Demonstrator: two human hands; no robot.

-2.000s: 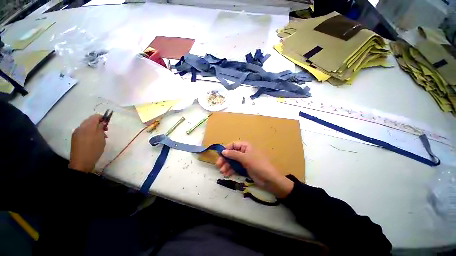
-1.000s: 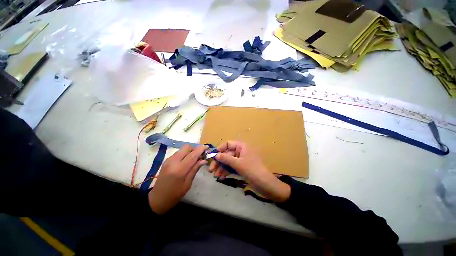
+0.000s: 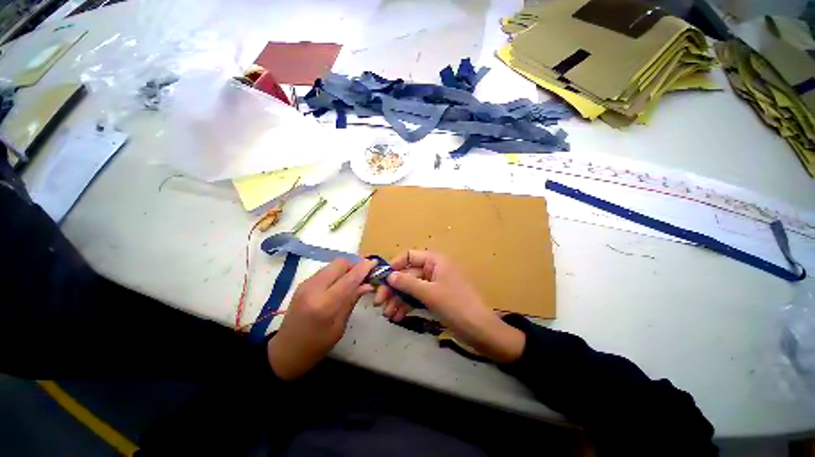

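A blue strap (image 3: 315, 253) runs from a loop left of the tan board (image 3: 465, 241) into both hands; its dark tail hangs toward the table's front edge. My left hand (image 3: 315, 314) pinches the strap near its fingertips. My right hand (image 3: 438, 293) grips the strap's other side over the board's lower left corner. A small shiny bit shows between the fingertips; I cannot tell what it is. The pliers (image 3: 418, 327) lie partly under my right hand.
Two green-handled tools (image 3: 350, 211) and an orange corded tool (image 3: 268, 220) lie left of the board. Behind are a parts dish (image 3: 384, 162) and strap pile (image 3: 420, 109). A finished strap (image 3: 661, 228) lies right, yellow-brown panels (image 3: 608, 62) far right, a plastic bag (image 3: 228, 125) left.
My left hand has come from the far left, where it held a small dark-tipped tool, to the strap beside my right hand. The orange tool's red cord has shifted. Over the last second the hands barely moved.
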